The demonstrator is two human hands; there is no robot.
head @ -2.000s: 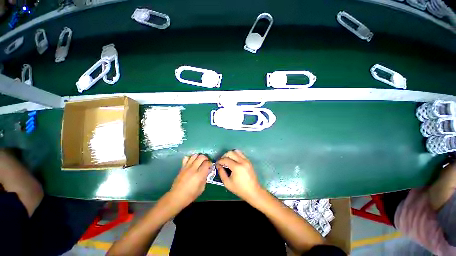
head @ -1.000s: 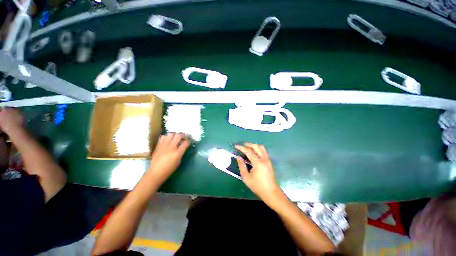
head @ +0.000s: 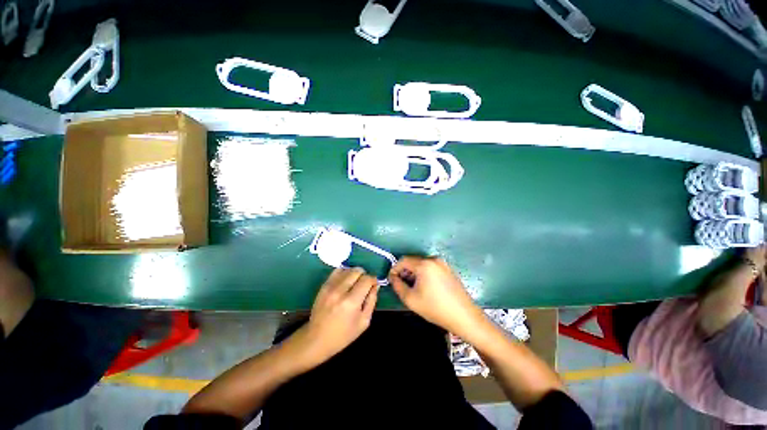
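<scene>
A white coiled cable [head: 335,248] lies on the green bench in front of me, its round head at the upper left and its open loop running down to the right. My left hand [head: 346,296] has its fingertips at the lower edge of the loop. My right hand [head: 420,285] pinches the loop's lower right end. The fingertips of both hands are close together. Whether a thin tie is between them is too small to tell. A few thin white ties [head: 298,238] lie left of the cable head.
An open carton [head: 195,185] holds white ties. A pile of ties [head: 254,178] lies beside it. Waiting cables [head: 404,170] overlap near the white rail [head: 320,126]. Stacked cables [head: 725,206] stand at far right. A carton of bundles [head: 545,344] is below the bench. People sit on both sides.
My left hand has moved from the tie pile to the cable loop. My right hand has closed on the loop's end. The view has shifted, so the carton and rail appear farther left and higher.
</scene>
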